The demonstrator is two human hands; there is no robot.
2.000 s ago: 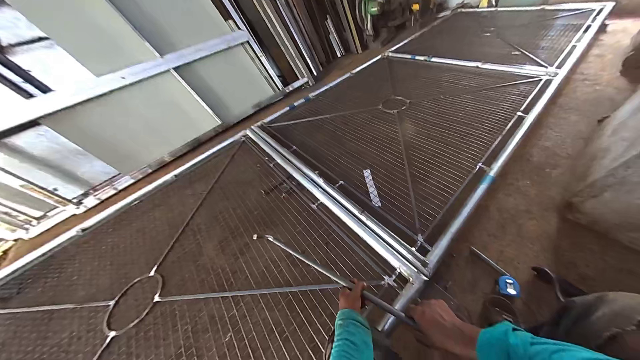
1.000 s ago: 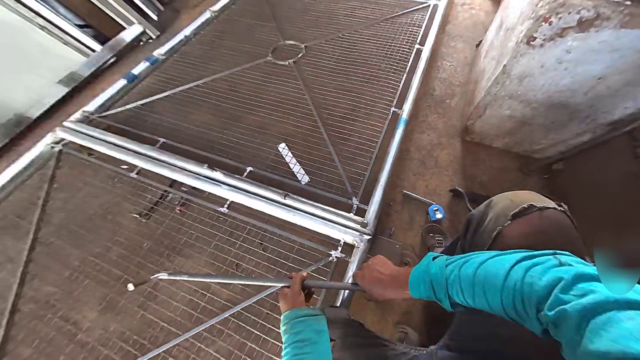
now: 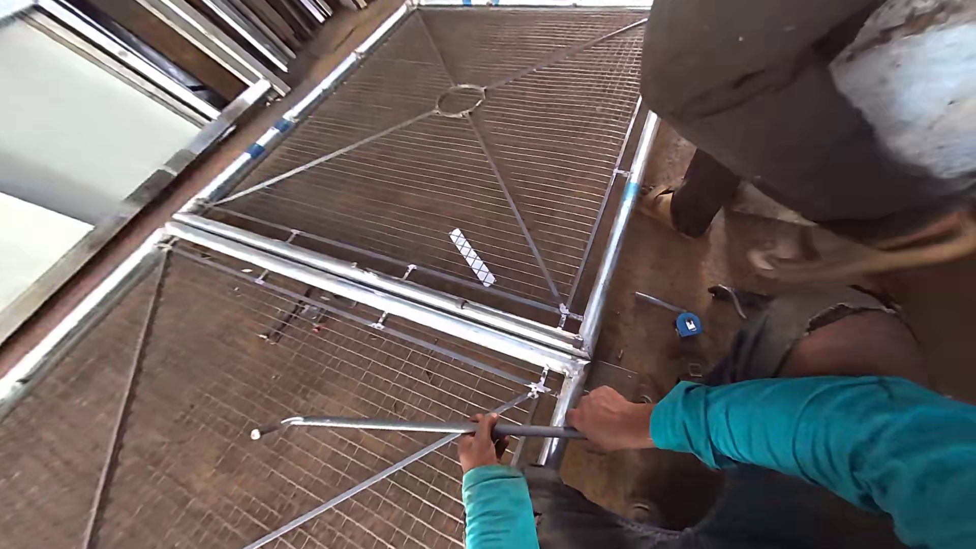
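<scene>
My left hand grips the middle of a long metal rod, which lies across above the wire mesh panel. My right hand is closed around the rod's darker right end, beside the frame tube. The rod's far left end has a bent piece with a pale tip. Under the rod, a thin diagonal bar runs to the corner of the mesh panel. A galvanized tube frame borders the panel near my hands.
Another person stands at the upper right, close to my right side. A blue tape measure lies on the floor. A white strip shows at the farther mesh panel. Metal profiles and pale panels are at the left.
Another person has come into view at the upper right. Both of my hands keep hold of the rod. The view has shifted.
</scene>
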